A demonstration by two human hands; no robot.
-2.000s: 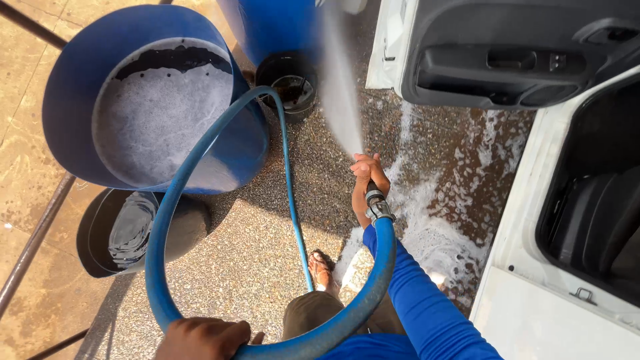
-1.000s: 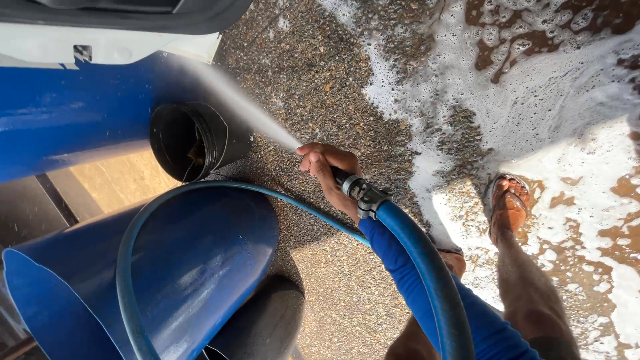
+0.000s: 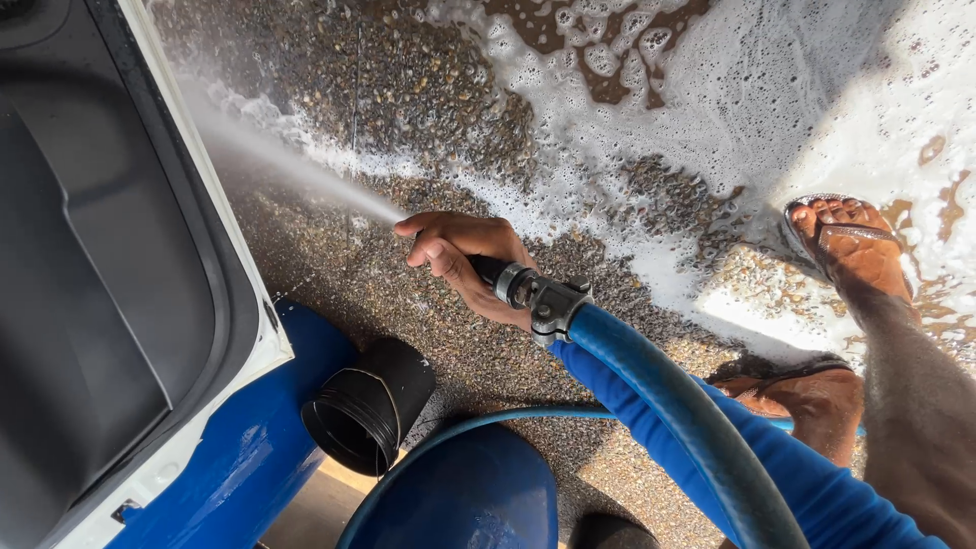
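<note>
My right hand (image 3: 473, 263), in a blue sleeve, is closed around the black nozzle end (image 3: 486, 268) of a thick blue hose (image 3: 679, 389). A metal clamp coupling (image 3: 555, 305) joins the hose just behind my palm. White spray (image 3: 305, 171) leaves the front of my fingers toward the upper left, over the pebbled wet floor (image 3: 427, 84) beside an open vehicle door (image 3: 114, 229). The hose arcs down past my forearm to the bottom edge. My left hand is out of view.
White foam (image 3: 686, 145) spreads over the upper right floor, around my sandaled feet (image 3: 862, 244). At lower left are a black bucket (image 3: 404, 377) and blue drums (image 3: 473, 488). A thinner stretch of blue hose (image 3: 526, 412) crosses the ground behind my arm.
The view has turned. My left hand, on the hose two seconds ago, has left the view. My right hand still holds the nozzle; its spray now falls on the floor beside the door.
</note>
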